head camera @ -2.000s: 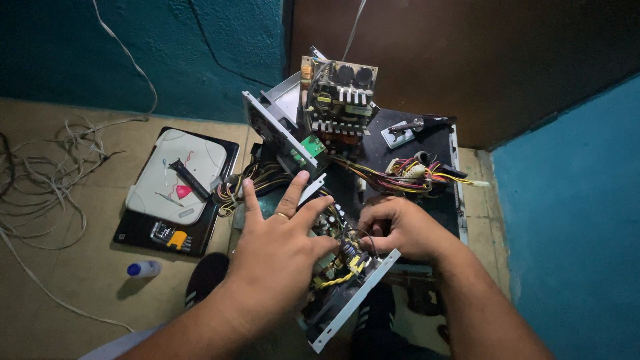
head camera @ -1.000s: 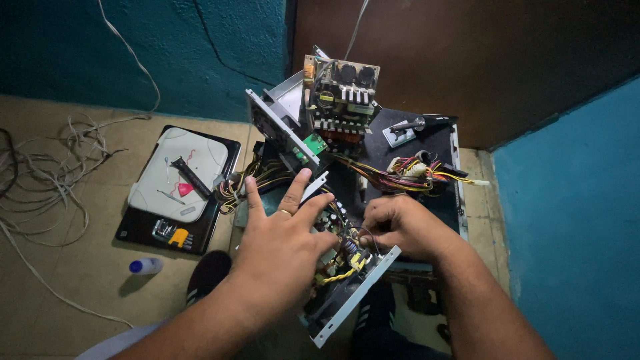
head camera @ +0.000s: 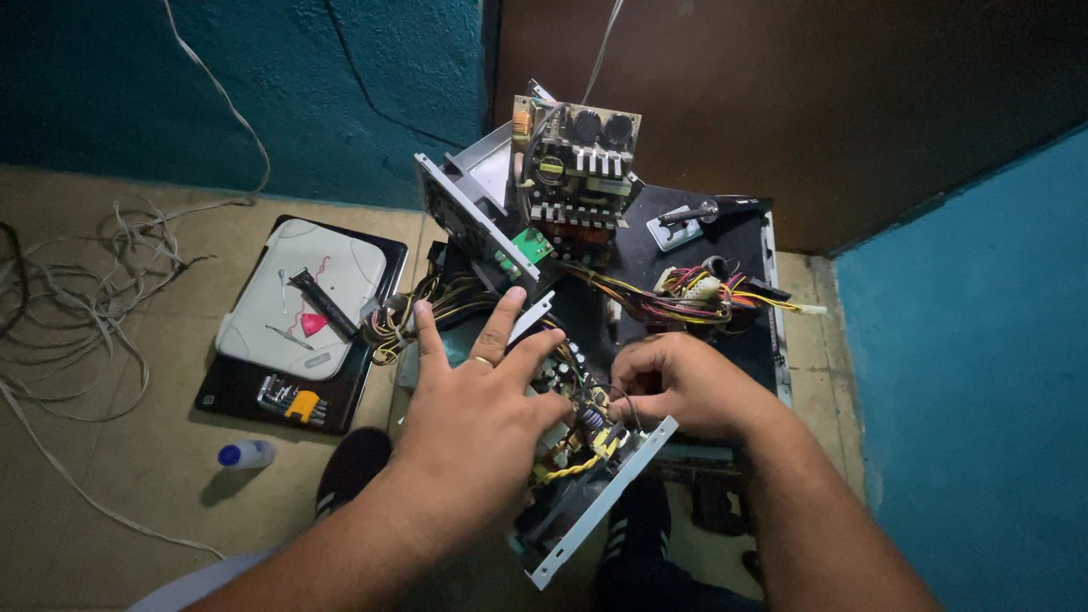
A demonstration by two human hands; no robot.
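An opened power supply unit with a metal casing (head camera: pixel 595 510) lies tilted on a black panel, its circuit board and yellow wires exposed. My left hand (head camera: pixel 476 408) rests spread over its left side, fingertips on the casing edge and board. At the board's right side my right hand (head camera: pixel 680 387) has thumb and forefinger close together by a thin dark wire; whether they pinch it is hidden. Behind stands a second opened power supply, its circuit board (head camera: pixel 578 170) upright beside a metal housing (head camera: pixel 476 217). Bundled coloured cables (head camera: pixel 697 293) with connectors lie to the right.
A soldering iron (head camera: pixel 714 211) lies by a small white-grey item (head camera: pixel 676 229) on the black panel (head camera: pixel 654 200). At left, a white tray (head camera: pixel 255 297) with small tools sits on a dark laptop-like slab (head camera: pixel 212 408), near a hex key set (head camera: pixel 293 401). A bottle (head camera: pixel 246 454) and loose cable (head camera: pixel 110 297) are on the floor.
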